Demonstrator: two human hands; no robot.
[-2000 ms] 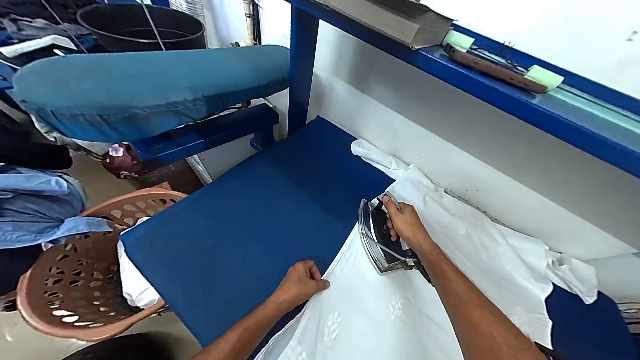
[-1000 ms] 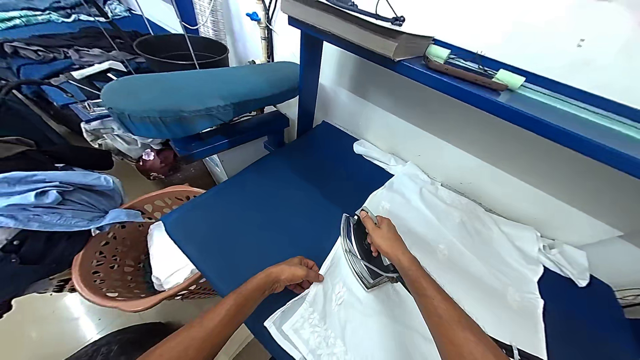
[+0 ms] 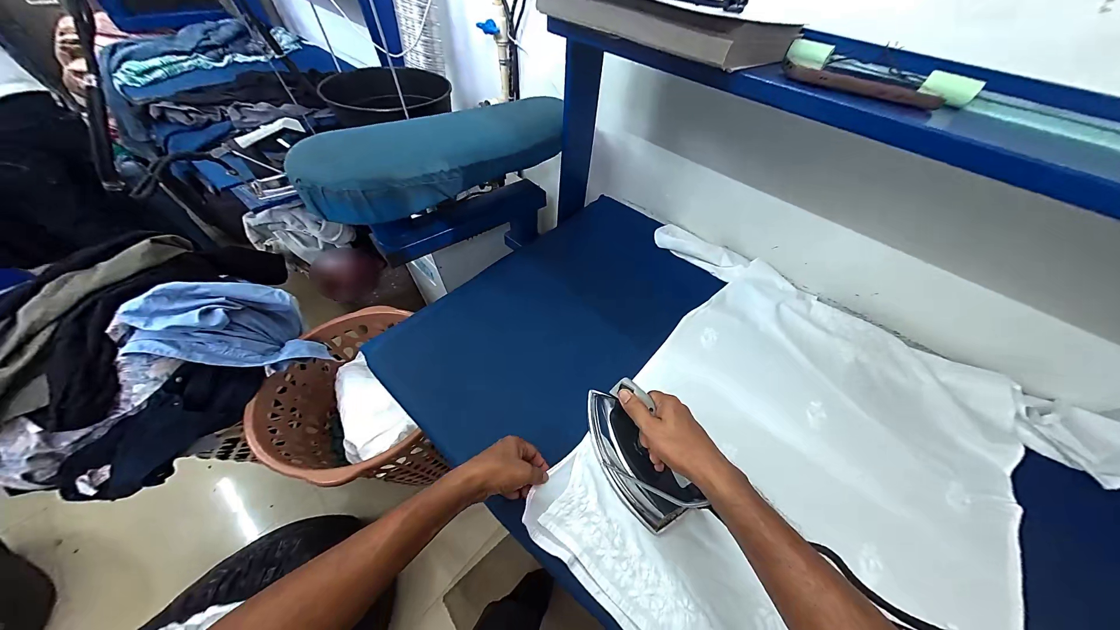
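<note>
A white embroidered garment lies spread over a blue-covered ironing table, its sleeves reaching toward the wall. My right hand is closed around the handle of an electric clothes iron, whose soleplate rests on the garment near its lower left edge. The iron's dark cord runs under my right forearm toward the bottom right. Just left of the iron, my left hand pinches the garment's hem between thumb and fingers at the table's near edge.
A blue shelf overhangs the back. At the left stand a padded sleeve board, a brown plastic basket with white cloth inside, and heaped clothes. A black tub stands behind the sleeve board.
The iron in my right hand has moved toward the garment's lower hem. My left hand still holds the cloth's edge. The view has swung left.
</note>
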